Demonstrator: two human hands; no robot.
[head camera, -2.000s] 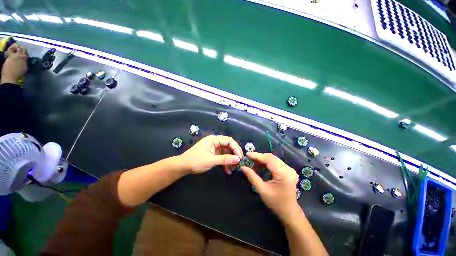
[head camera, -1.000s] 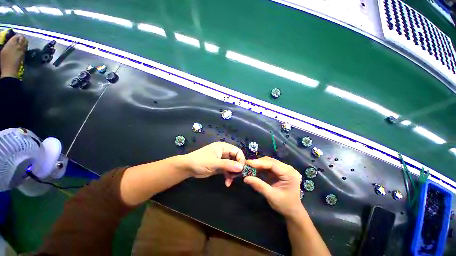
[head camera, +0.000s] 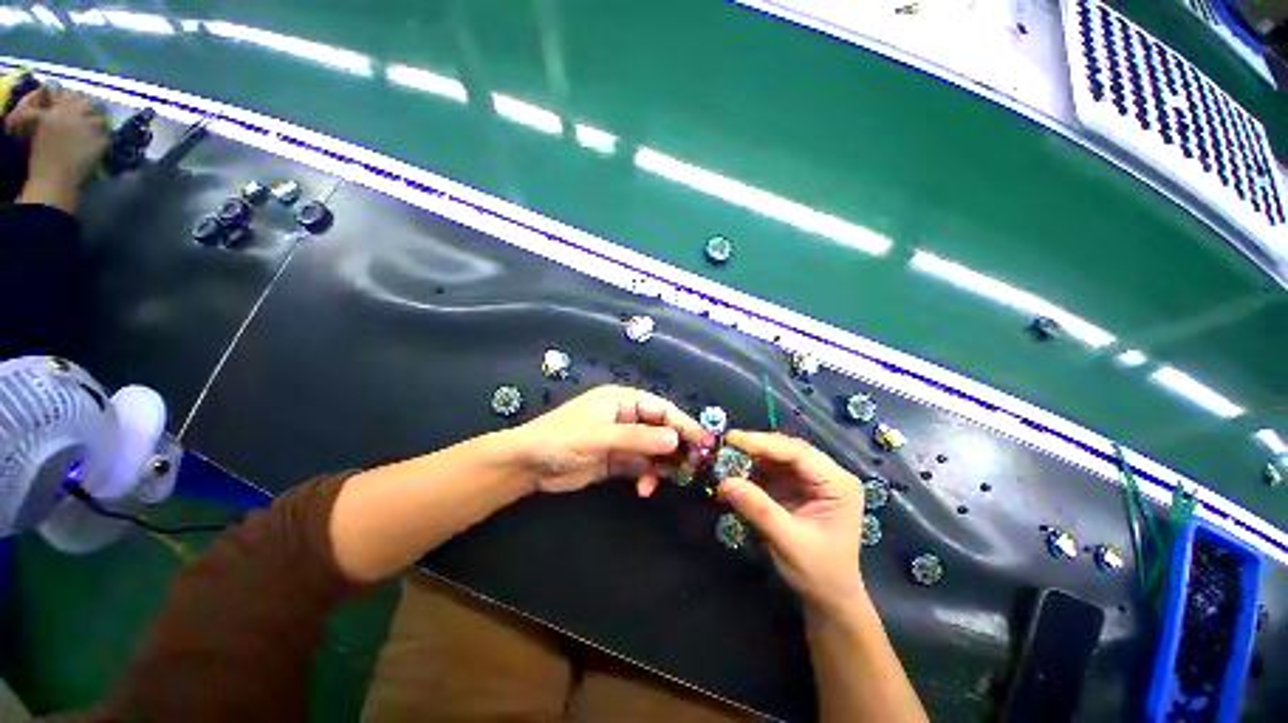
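Note:
My left hand and my right hand meet over the black mat. My right fingertips pinch a small round green-silver unit. My left thumb and fingertips are pressed together right beside it; whether they hold a tiny part is hidden. Another round unit lies on the mat just below the fingers, and one lies just above them. More round units lie to the left and right, such as one left of my left hand. Tiny black bits lie scattered beyond my hands.
A green belt with spaced units runs beyond the white rail. A blue bin of black bits, green strips and a black phone-like rectangle are at right. A fan is lower left. Another person's hand is upper left.
The units on the belt have moved left, and another shows at the right edge. The held unit has shifted up and right between my hands. A unit below my fingers is now uncovered.

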